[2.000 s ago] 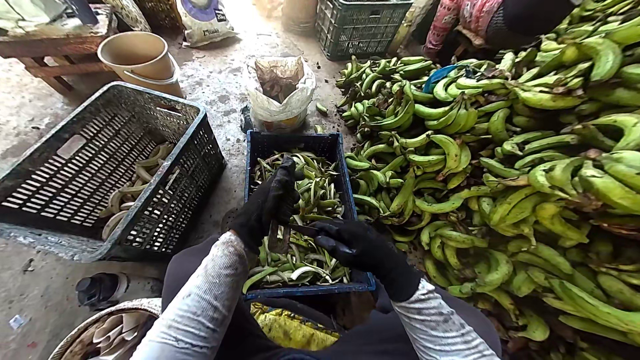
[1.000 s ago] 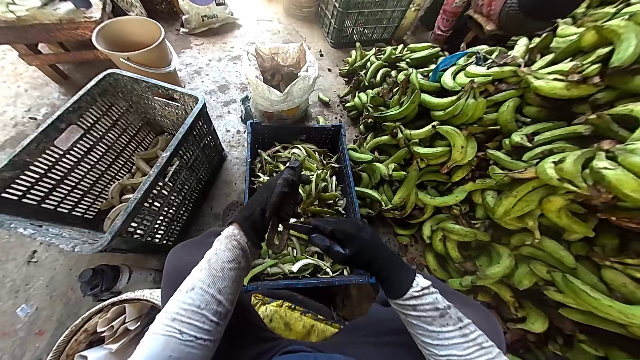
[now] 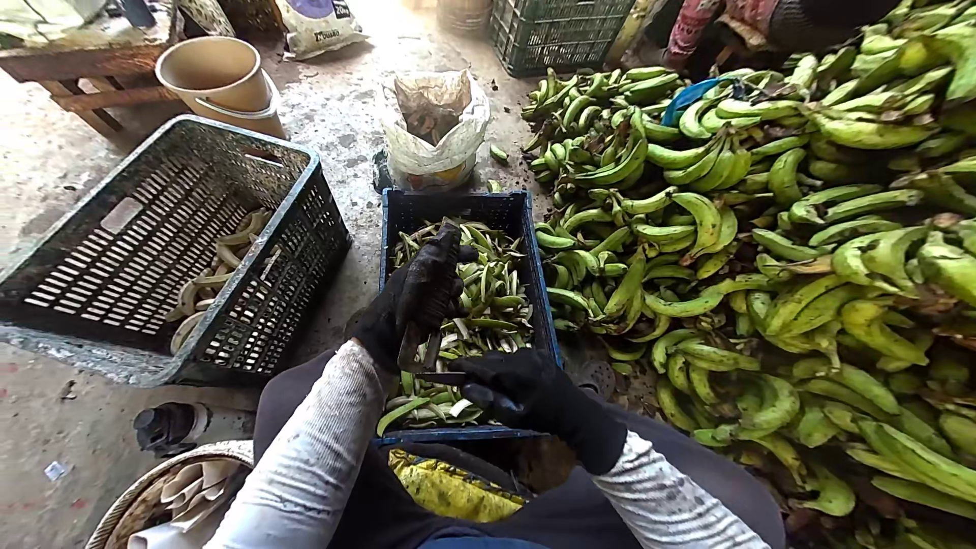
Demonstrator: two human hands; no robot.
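Over a blue plastic crate (image 3: 543, 305) of green plantain peels (image 3: 496, 297), both my hands wear dark gloves. My left hand (image 3: 427, 290) is closed around a plantain (image 3: 448, 225), whose tip shows above the fingers; the rest is mostly hidden. At its lower end, just below that hand, is a dark flat piece that I cannot make out. My right hand (image 3: 518, 385) grips a small knife (image 3: 442, 377), its blade pointing left, close beneath my left hand. Peeled plantains (image 3: 221, 267) lie in a large black plastic crate (image 3: 309, 229) at the left.
Green plantains (image 3: 701, 229) are heaped at the right. Ahead stand a lined bucket (image 3: 431, 164), beige buckets (image 3: 221, 80) and a dark crate (image 3: 560, 34). A wicker basket (image 3: 126, 496) is at lower left, near a dark bottle-like object (image 3: 171, 427). Part of a person (image 3: 694, 30) shows at the top right.
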